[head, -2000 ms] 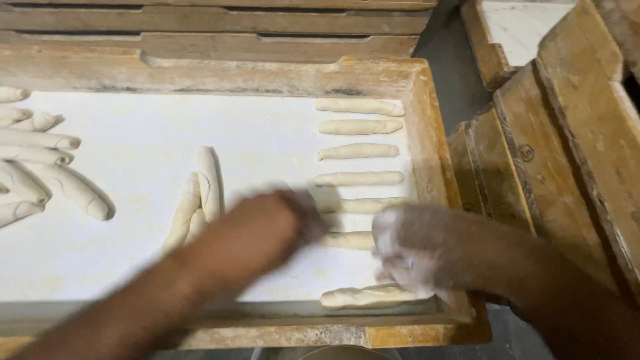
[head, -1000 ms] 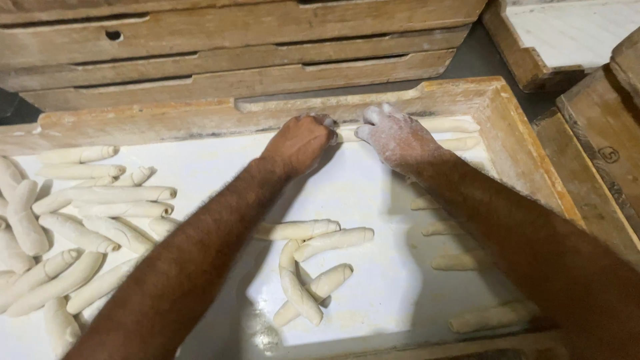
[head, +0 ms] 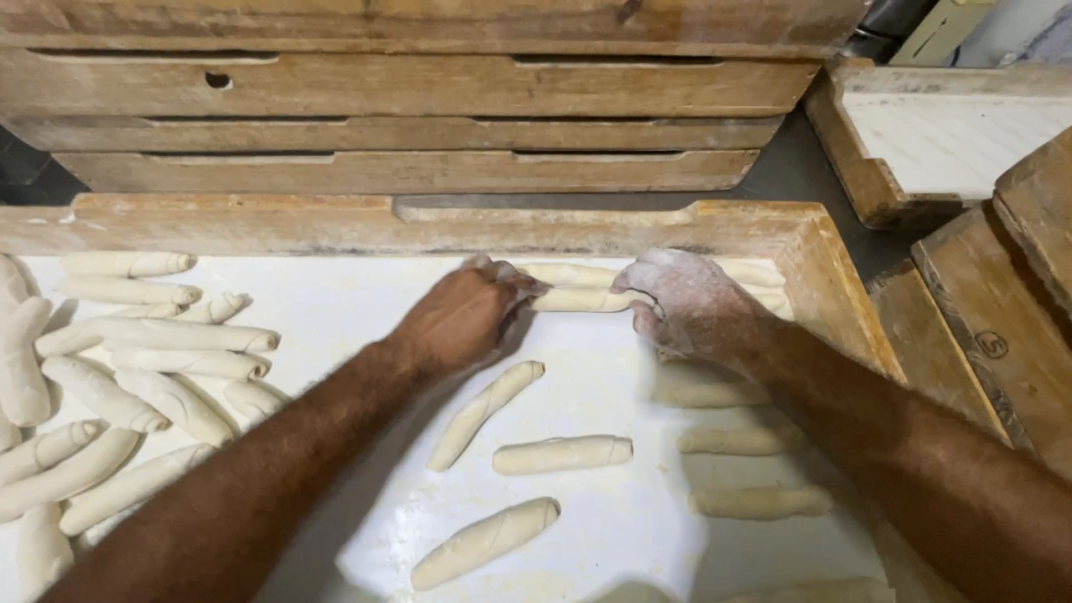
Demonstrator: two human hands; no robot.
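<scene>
Near the back wall of a wooden tray (head: pixel 293 224), my left hand (head: pixel 471 310) grips the left end of a dough roll (head: pixel 582 300). My right hand (head: pixel 688 300), white with flour, holds its right end. Another dough roll (head: pixel 569 274) lies just behind it, parallel. Three loose rolls rest in front of my hands: a slanted one (head: pixel 486 414), a level one (head: pixel 563 455) and a thicker slanted one (head: pixel 486 543). Under my right forearm several rolls lie in a column, among them a shaded roll (head: pixel 741 440).
Several dough rolls (head: pixel 188 337) are heaped at the tray's left. Stacked wooden trays (head: pixel 419 88) stand behind it. More wooden boxes (head: pixel 988 327) stand close on the right, and another tray with a pale base (head: pixel 955 142) is at the back right.
Two seconds ago my hands were over the right column near the tray's front; now they are by its back wall. The loose middle rolls, crossed one second ago, now lie apart.
</scene>
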